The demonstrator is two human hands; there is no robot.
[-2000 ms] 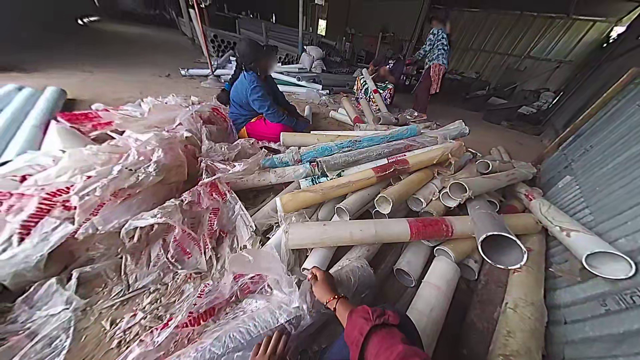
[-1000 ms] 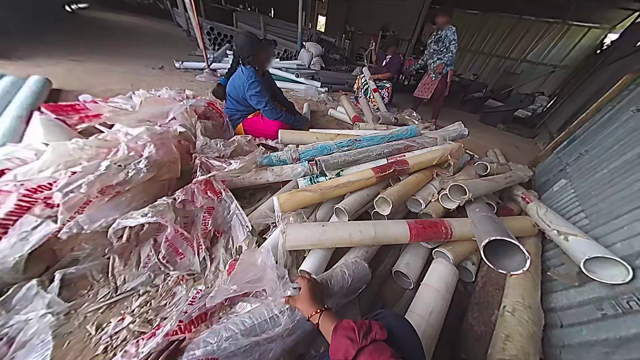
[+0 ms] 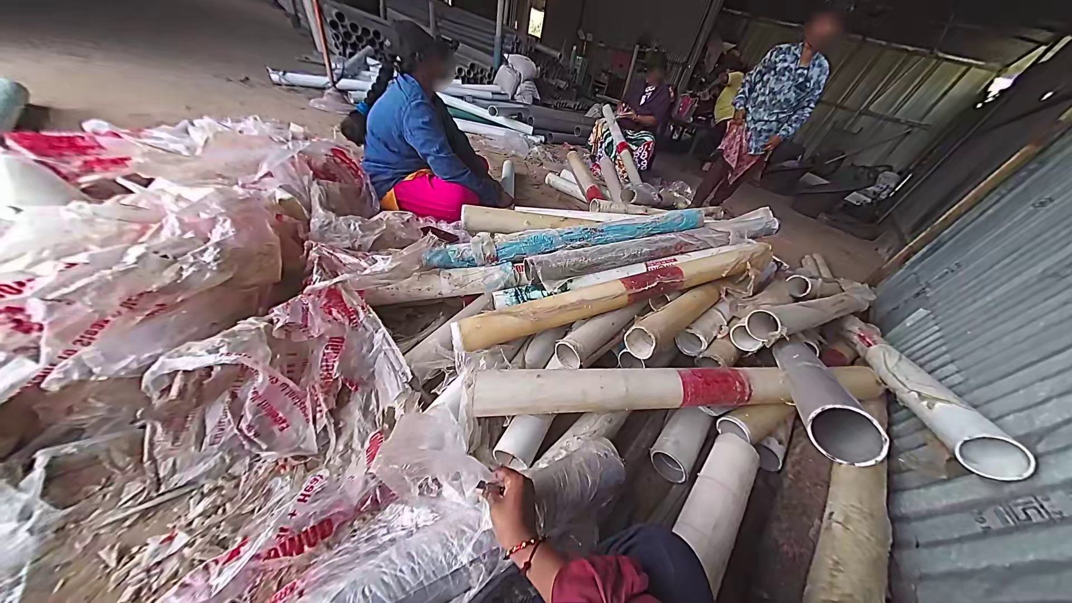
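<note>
My right hand (image 3: pixel 512 507), with a beaded bracelet and a red sleeve, comes in from the bottom. Its fingers are closed on a small dark object (image 3: pixel 488 488), too small to name for certain. The fingertips are against clear plastic film (image 3: pixel 435 456) that wraps a large pipe (image 3: pixel 578 481) lying at a slant below the hand. My left hand is out of view. Just beyond the fingers is the open end of a white pipe (image 3: pixel 523 440). Across the pile lies a cream pipe with a red band (image 3: pixel 586 392).
Crumpled plastic sheeting with red print (image 3: pixel 167 276) heaps up on the left. Stacked pipes (image 3: pixel 720 502) fill the middle and right, beside a corrugated metal wall (image 3: pixel 988 352). A person in blue (image 3: pixel 419 138) sits beyond the pile; others are farther back.
My right hand has moved down and slightly left from the white pipe's end onto the plastic-wrapped pipe. My left hand, at the bottom edge two seconds ago, is out of view.
</note>
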